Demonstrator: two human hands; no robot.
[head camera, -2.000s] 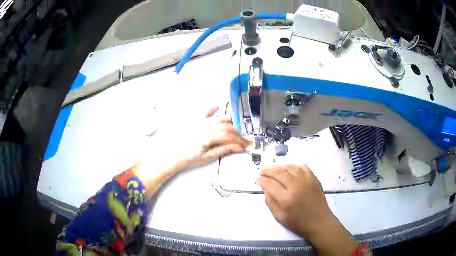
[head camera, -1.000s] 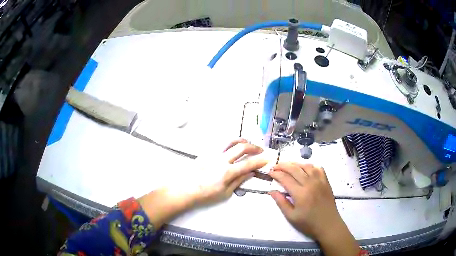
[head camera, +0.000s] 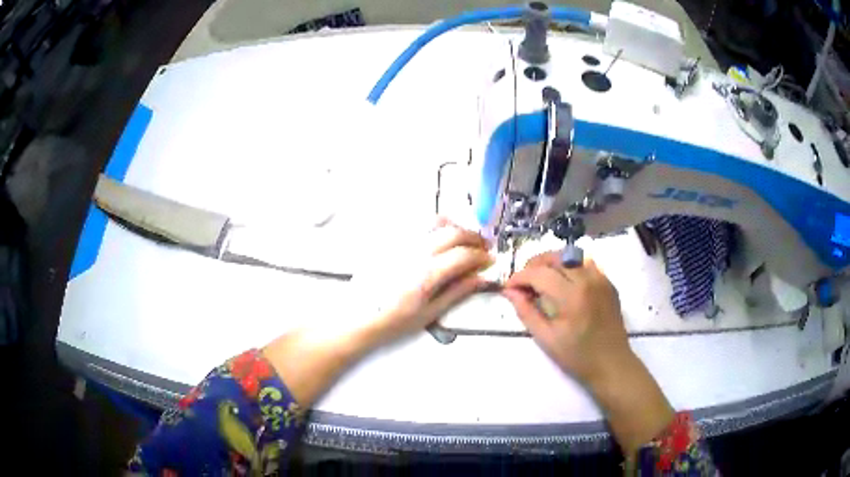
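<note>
A narrow pale fabric strip with a dark edge (head camera: 492, 288) lies under my fingertips just before the presser foot (head camera: 519, 226). My left hand (head camera: 447, 279) lies on the strip left of the needle, fingers bent and close together. My right hand (head camera: 573, 303) pinches the strip's right end between thumb and fingers. The sewn grey-beige strip (head camera: 168, 216) lies to the left, joined to a whitish length with a dark edge that runs towards my left hand. Glare hides part of this length. The fingers hide much of the held strip.
The white machine head with blue stripe (head camera: 694, 196) stands right of the needle. A striped cloth (head camera: 692, 265) hangs under its arm. A blue hose (head camera: 438, 34) curves behind. An edge ruler (head camera: 447, 438) runs along the front edge. Blue tape (head camera: 116, 191) covers the left end.
The grey-beige chain has swung from the back left to lie lower on the table. Both hands have moved from the presser foot and now hold the strip before it. The camera view has shifted.
</note>
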